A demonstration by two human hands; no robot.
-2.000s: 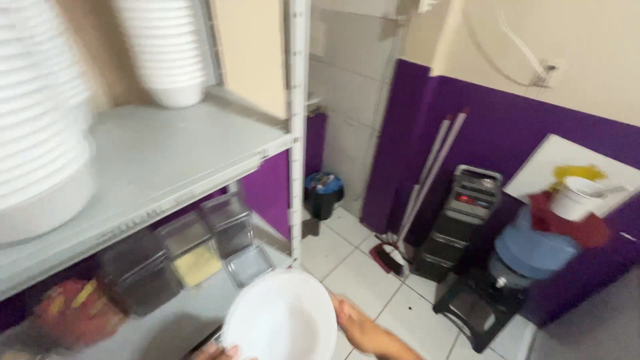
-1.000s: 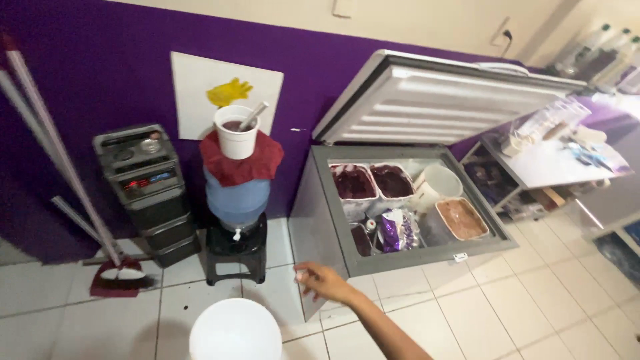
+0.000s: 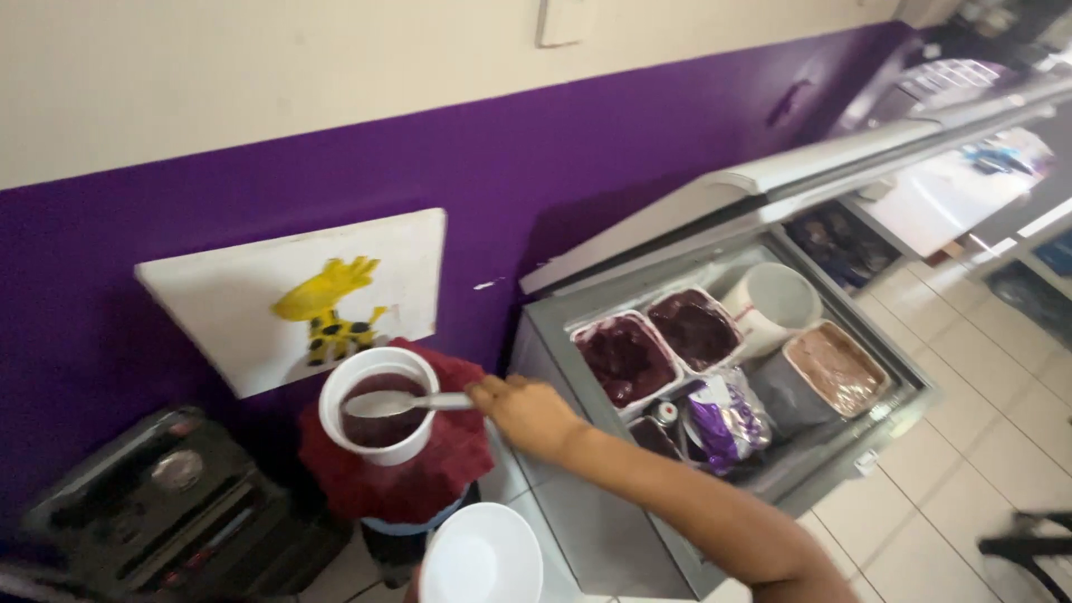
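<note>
My right hand [image 3: 526, 412] grips the handle end of a metal spoon [image 3: 389, 404], whose bowl lies over the opening of a white plastic tub [image 3: 378, 365]. Dark reddish-purple contents fill part of that tub. It stands on a dark red cloth [image 3: 456, 389] spread over the top of a blue water jug [image 3: 410, 526]. At the bottom edge is a white bowl [image 3: 482, 557], empty inside; only a sliver of my left hand [image 3: 412, 586] shows at its left side, the fingers mostly hidden.
An open chest freezer [image 3: 563, 352] to the right holds tubs of dark purple [image 3: 626, 360] and brown frozen food [image 3: 837, 368], a white bucket [image 3: 775, 301] and a purple-silver bag [image 3: 724, 419]. A black speaker [image 3: 193, 502] stands at left. A giraffe picture [image 3: 218, 310] is against the purple wall.
My right hand, away from the tub and holding nothing a second ago, has reached it and taken hold of the spoon. The view has come closer to the jug, after turning from the shelves.
</note>
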